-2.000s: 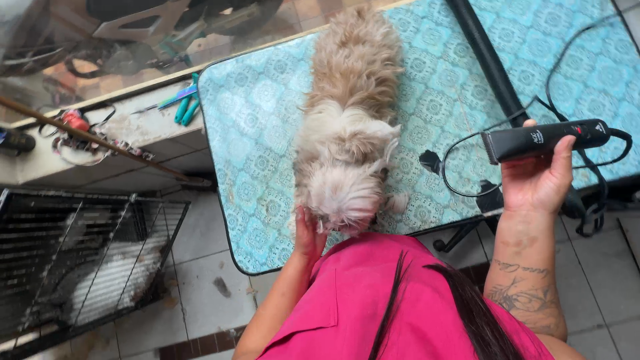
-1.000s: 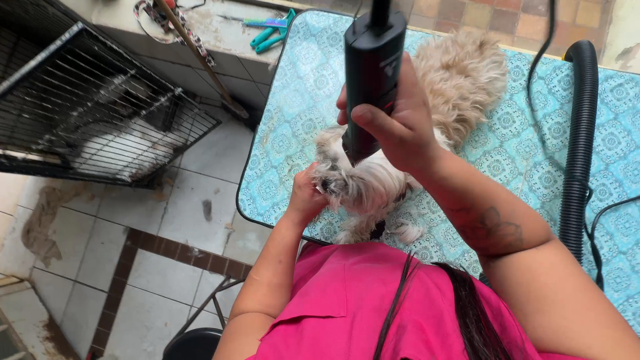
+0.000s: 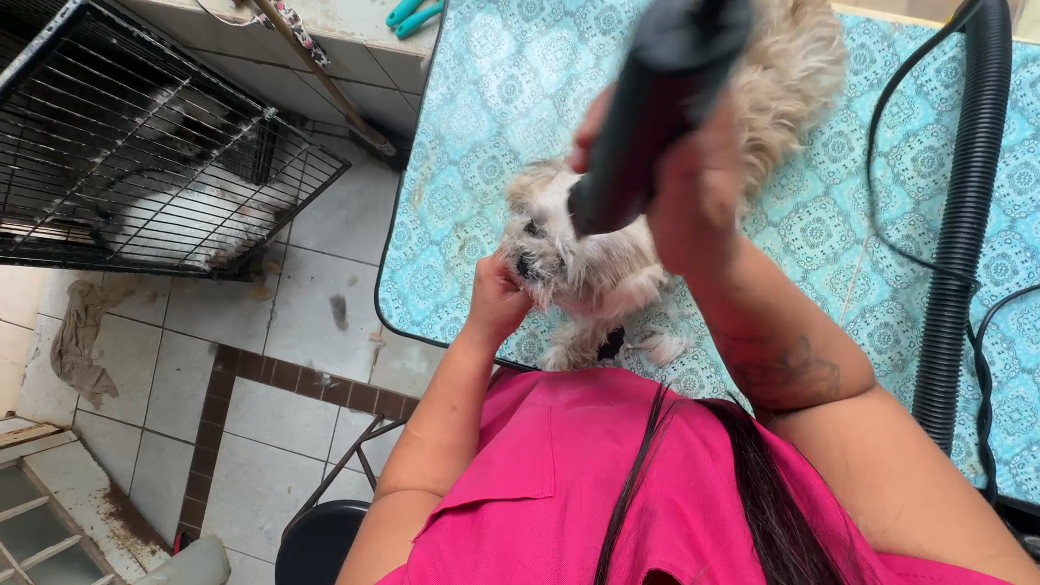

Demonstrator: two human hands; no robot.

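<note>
A long-haired cream and tan dog (image 3: 605,264) lies on a blue patterned grooming table (image 3: 479,106). My left hand (image 3: 497,301) grips the fur at its muzzle and chin, near the table's edge. In my right hand (image 3: 703,187) is a black electric hair clipper (image 3: 650,122), held over the dog's head with its lower end by the forehead. The clipper and right hand are blurred and hide part of the head and neck; whether the blade touches the fur I cannot tell. Cut or loose fur (image 3: 662,345) lies beside the front paws.
A black ribbed hose (image 3: 967,219) and a black cable (image 3: 873,162) run along the table's right side. To the left, a wire cage (image 3: 154,162) holds a white animal. A black stool (image 3: 321,540) stands below. Teal-handled tools (image 3: 418,18) lie on a ledge.
My right hand and the clipper have come from the right side over to the dog's head. The dog's face, earlier turned down, now points left, and my left hand stays at its muzzle. The view has shifted.
</note>
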